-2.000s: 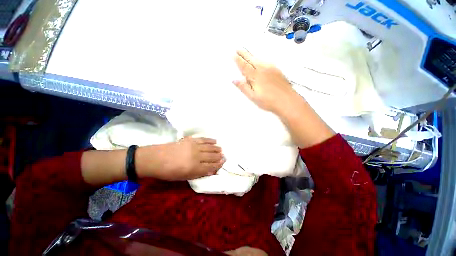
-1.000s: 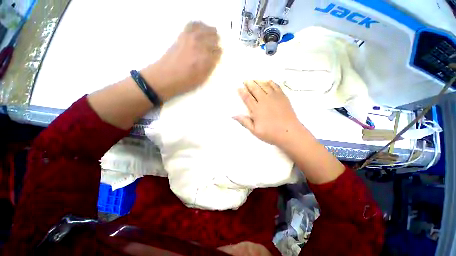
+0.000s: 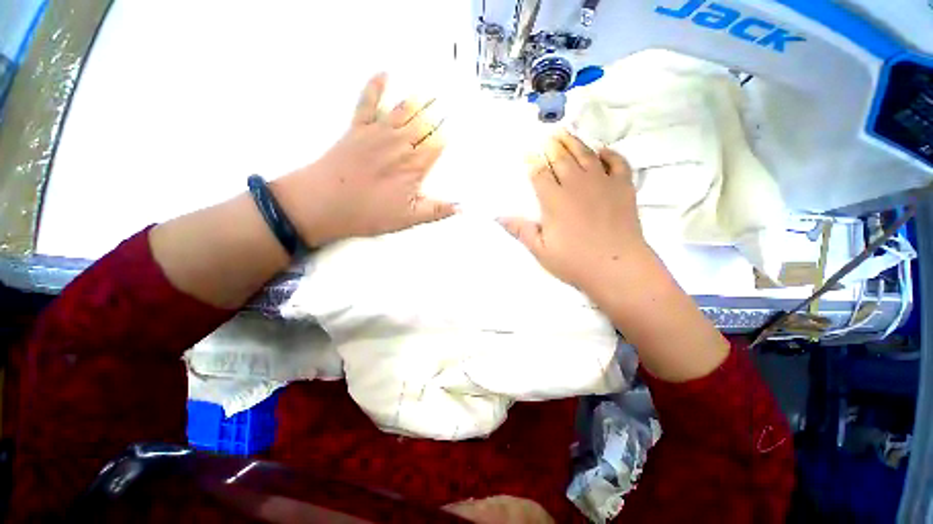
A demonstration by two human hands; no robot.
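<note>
A cream cloth garment (image 3: 460, 307) lies on the white machine table, bunched over its front edge and onto the lap. Its upper part near the needle is overexposed. My left hand (image 3: 384, 169) lies on it with fingers spread, left of the needle area. My right hand (image 3: 588, 205) lies on the cloth just below the machine's round fitting (image 3: 550, 77), fingers spread. Neither hand visibly grips the cloth. The needle area (image 3: 503, 56) is at top centre, and its contact with the cloth is lost in glare.
The white machine head (image 3: 808, 123) with blue trim stands at upper right, its dark control panel (image 3: 908, 107) at the right rim. A blue crate (image 3: 231, 428) and a bag of scraps (image 3: 617, 450) are below the table. More cloth (image 3: 256, 358) hangs at the left.
My left hand has opened from a closed pose and turned flat on the cloth. My right hand has moved up and right, closer to the needle area. The dark, pink-red tool beside the cloth is no longer visible.
</note>
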